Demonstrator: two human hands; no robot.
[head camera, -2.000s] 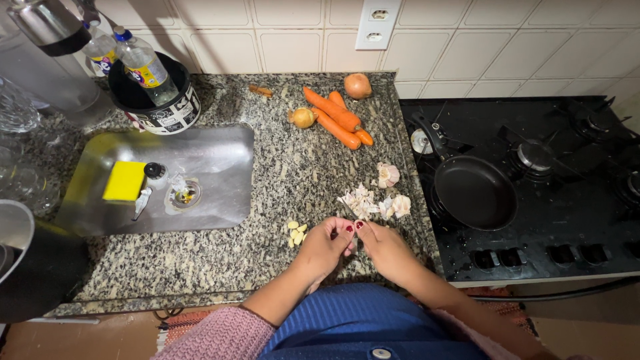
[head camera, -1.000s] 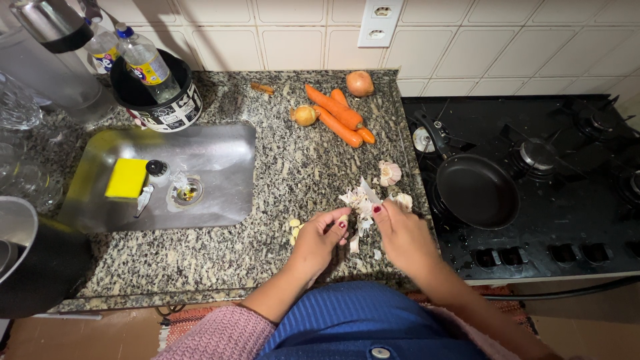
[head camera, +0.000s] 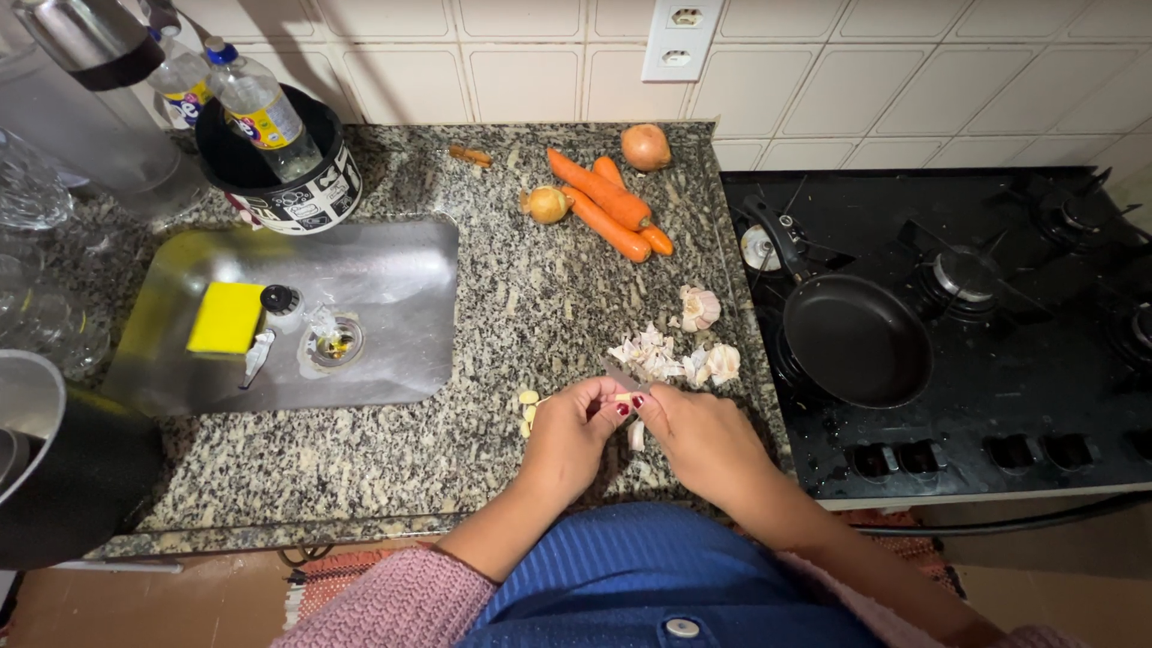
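My left hand (head camera: 571, 436) pinches a small pale garlic clove (head camera: 621, 397) between thumb and fingers. In my right hand (head camera: 706, 441) is a small knife, its handle hidden by the fingers and its blade (head camera: 621, 373) pointing up and left beside the clove. Several peeled garlic cloves (head camera: 528, 397) lie on the granite just left of my left hand, partly covered by it. Beyond the hands are loose garlic skins (head camera: 646, 351), a garlic bulb (head camera: 699, 309) and a smaller piece of garlic bulb (head camera: 723, 363). A strip of skin (head camera: 636, 436) rests between my hands.
Carrots (head camera: 603, 193) and two onions (head camera: 645, 147) lie farther back on the granite counter (head camera: 360, 472). To the left, the steel sink (head camera: 409, 315) holds a yellow sponge (head camera: 226, 318); a black pot (head camera: 81, 468) stands at the near left. A frying pan (head camera: 857, 342) sits on the stove at right.
Two seconds ago no blade showed; one second ago it stuck up from my right hand over the skins. Now the blade lies lower, beside the clove, and both hands are close together.
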